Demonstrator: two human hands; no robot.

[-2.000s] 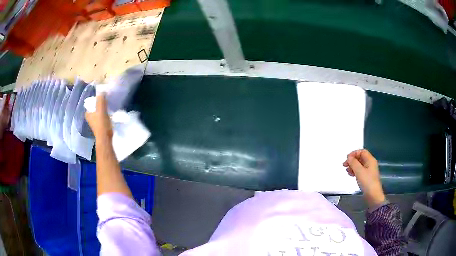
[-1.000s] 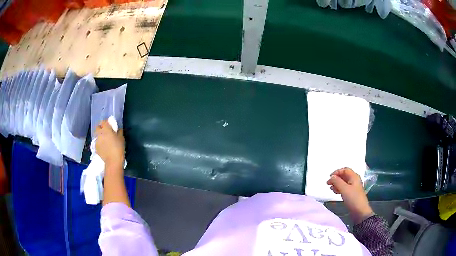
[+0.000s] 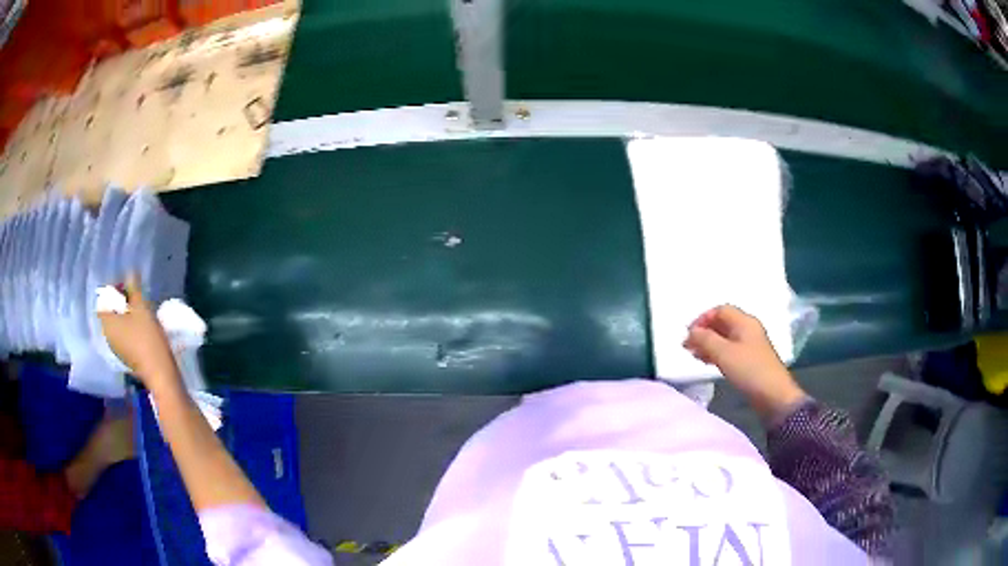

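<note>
My left hand (image 3: 135,334) is closed on a crumpled white bag (image 3: 182,323) at the near end of the row. The slim whitish bagged units (image 3: 46,265) lean side by side at the left; the hand hides part of the last ones. A flat stack of bright white empty bags (image 3: 713,238) lies on the dark green belt (image 3: 442,276) at the right. My right hand (image 3: 738,345) is over the stack's front part, with its fingers curled together and nothing visible in them.
A plywood board (image 3: 155,100) and orange-red cartons (image 3: 77,44) lie at the upper left. A pale metal rail (image 3: 597,118) runs behind the belt. Blue totes (image 3: 271,442) stand below left, with what looks like another person's arm (image 3: 102,451) beside them. A grey stool (image 3: 940,431) is below right.
The separate bagged unit that my left hand held beside the row now stands against it. My left hand has moved left with the crumpled bag. My right hand stays over the stack; the view has shifted.
</note>
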